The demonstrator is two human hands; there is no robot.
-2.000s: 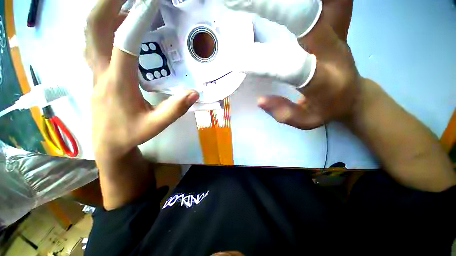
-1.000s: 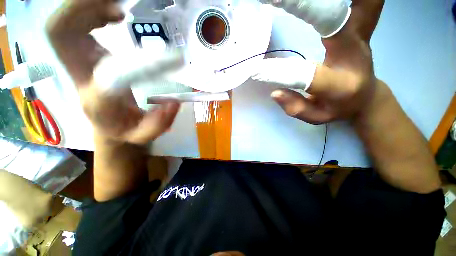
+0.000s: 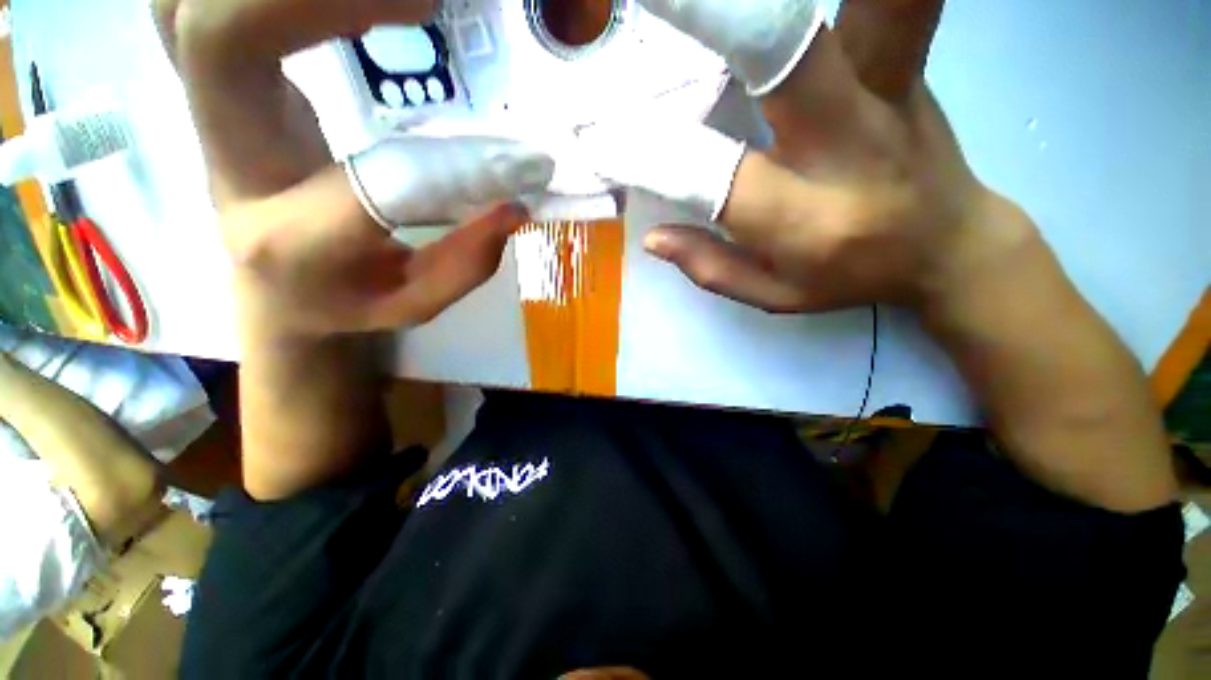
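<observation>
The white housing shell [image 3: 511, 93] lies at the top centre, cut off by the frame's edge, with a dark round hole and a black panel [image 3: 414, 90]. My left hand [image 3: 332, 233] pinches a white rod [image 3: 584, 207] between thumb and cotted finger at the shell's lower edge. My right hand [image 3: 810, 199] has its cotted fingers on the shell's right side; its index fingertip meets my left fingertip and its thumb is apart. A thin black lead [image 3: 873, 359] hangs below my right hand over the table edge. The fingertips hide the contact point.
Red and yellow pliers [image 3: 100, 272], a whitish bottle [image 3: 80, 144] and a slim black stick [image 3: 36, 86] lie at the left. Orange tape [image 3: 574, 319] runs to the white sheet's front edge. Another person's arm [image 3: 73, 432] shows at lower left.
My left hand has moved right, bringing the rod under my right fingertips. The shell and pliers sit higher in view. Another person's arm has come in at lower left.
</observation>
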